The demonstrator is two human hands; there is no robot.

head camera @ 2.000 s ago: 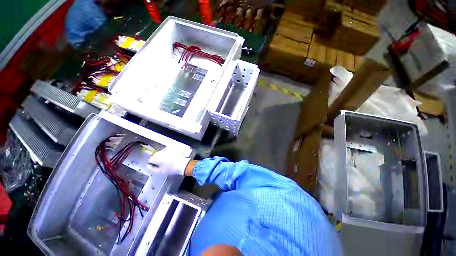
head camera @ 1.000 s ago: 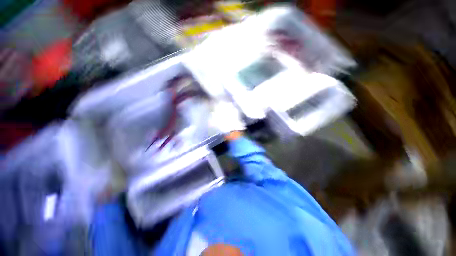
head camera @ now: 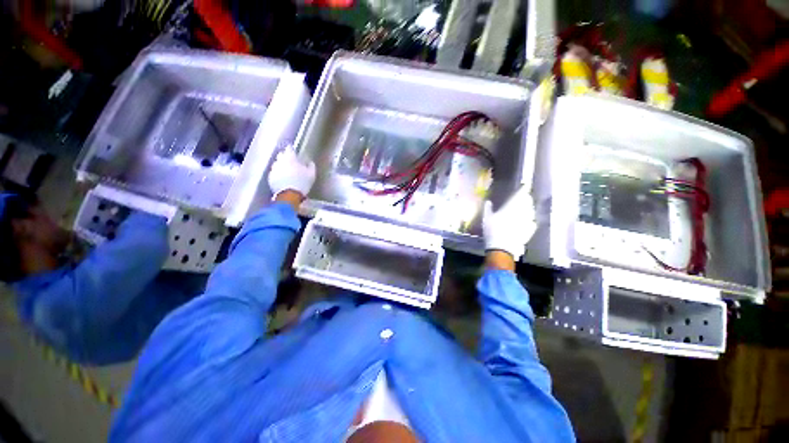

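Note:
The middle light-grey enclosure [head camera: 424, 75] lies open in front of me, with a loose red and black wire harness [head camera: 445, 145] inside. My left hand [head camera: 291, 173], in a white glove, grips its left rim near the front corner. My right hand [head camera: 510, 225], also gloved, grips its right side near the front corner, thumb on the inner side. The fingers' undersides are hidden. A narrow side compartment [head camera: 368, 260] is fixed along the enclosure's near side, between my forearms.
Another enclosure [head camera: 662, 112] with red wires stands close on the right. A third enclosure [head camera: 203, 60] stands on the left, where another worker's blue sleeve [head camera: 130, 260] reaches its side compartment. Yellow-labelled parts [head camera: 657, 82] lie behind. Marking tape [head camera: 644, 402] shows on the floor.
The view has swung left and now faces the enclosure row squarely. My left hand, blurred before, now shows clearly on the middle enclosure's left rim. My right hand is on its right side.

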